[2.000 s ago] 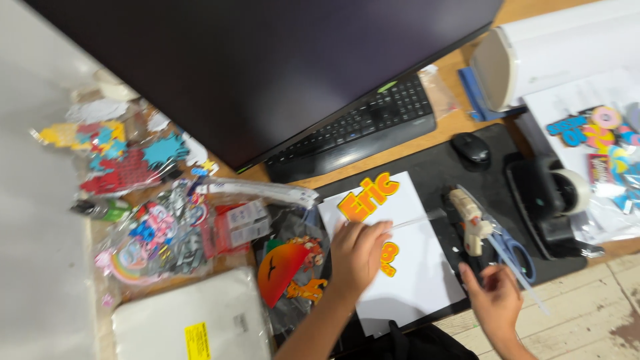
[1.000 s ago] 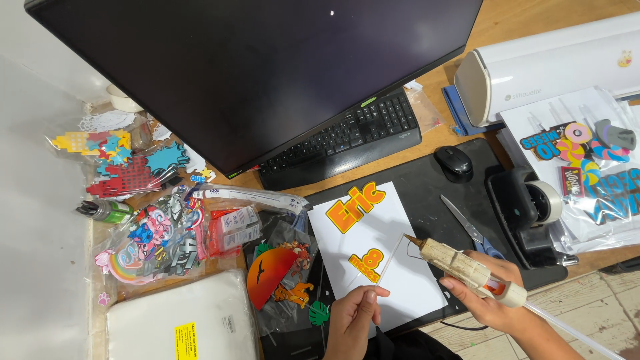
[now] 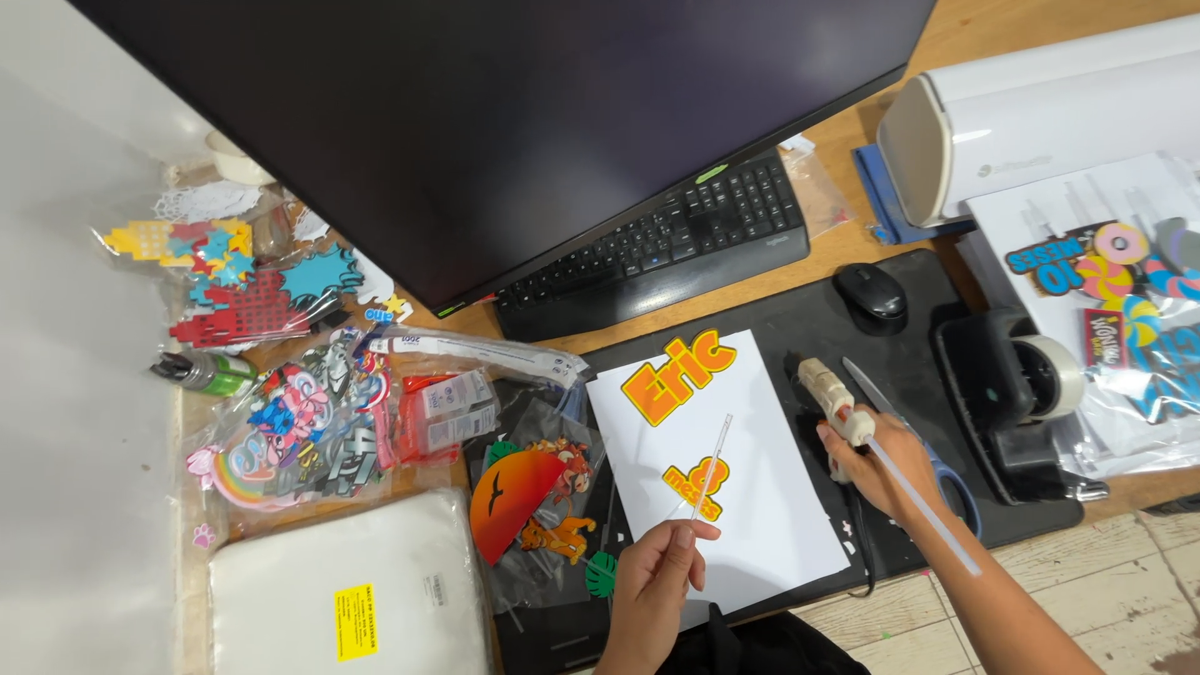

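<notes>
Between thumb and fingers, my left hand (image 3: 656, 574) holds a thin clear plastic stick (image 3: 714, 459) over a white paper sheet (image 3: 769, 487). The stick crosses above an orange and yellow cutout (image 3: 698, 487) of a number and a word. Higher on the sheet lies an orange name cutout with yellow edging (image 3: 677, 377). My right hand (image 3: 877, 464) is around a cream hot glue gun (image 3: 834, 398), set low over the black desk mat, with a long glue stick out of its rear end. Blue-handled scissors (image 3: 956, 492) lie beside and partly under that hand.
A tape dispenser (image 3: 984, 403) and mouse (image 3: 872, 292) are at the right, below a white cutting machine (image 3: 1041, 131). The monitor (image 3: 525, 122) overhangs the keyboard (image 3: 656, 248). Bagged cutouts (image 3: 309, 422), an orange half-circle (image 3: 516, 497) and a white package (image 3: 347, 581) are at the left.
My right hand has brought the glue gun from above the paper's right side to the mat near the scissors. My left hand now holds the clear stick up over the lower cutout.
</notes>
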